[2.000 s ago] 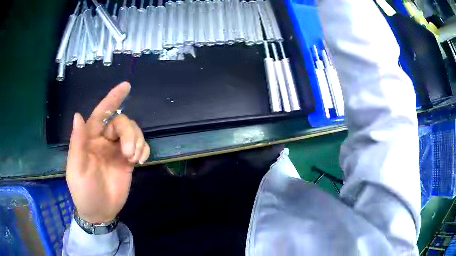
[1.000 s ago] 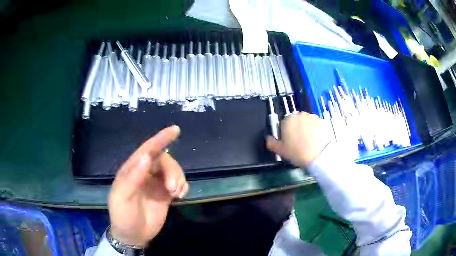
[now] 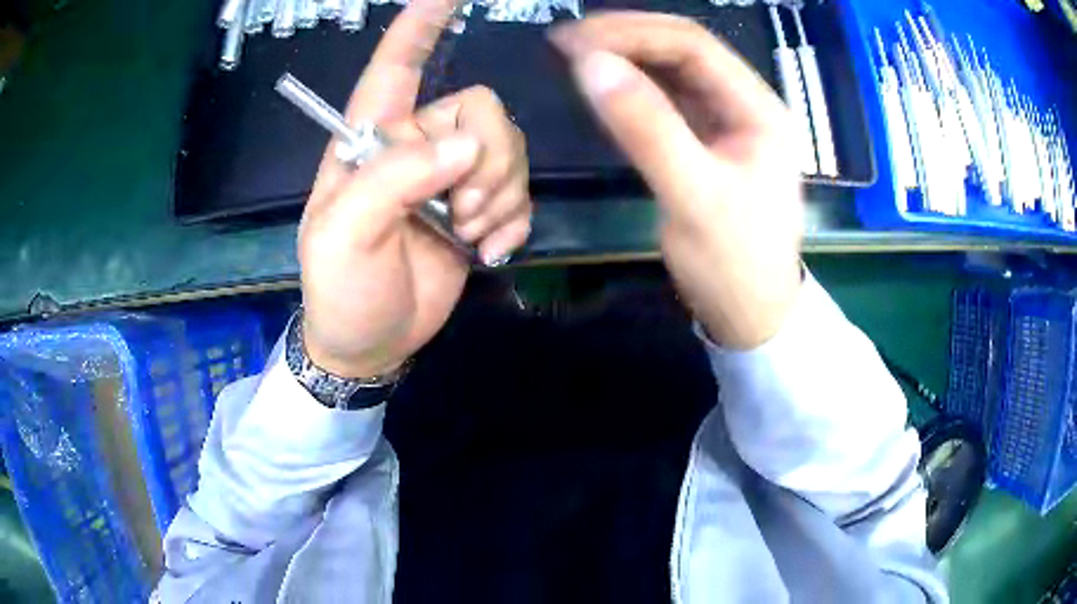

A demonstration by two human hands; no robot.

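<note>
My left hand (image 3: 396,218) holds a silvery stepped shaft (image 3: 358,144) slantwise across the palm, thin stem up to the left, lower end showing below the curled fingers. My left index finger points up and away. My right hand (image 3: 720,177) is beside it to the right, blurred, thumb and fingers curved and apart; nothing shows in it. Both hands are over the near edge of the black tray (image 3: 579,142). Two shafts (image 3: 815,112) stand side by side at the tray's right end. More shafts (image 3: 289,14) lie along its far side, cut off by the picture's top.
A blue tray (image 3: 874,118) of bright rods (image 3: 986,130) adjoins the black tray on the right. Blue crates are below bench level at left (image 3: 189,413) and right (image 3: 1033,395). A round black object (image 3: 954,478) is at lower right. The green bench edge (image 3: 591,242) runs across.
My left hand now has a shaft in it. My right hand has come from the tray's right end to beside my left hand. Two shafts show there instead of three. The view has shifted downward.
</note>
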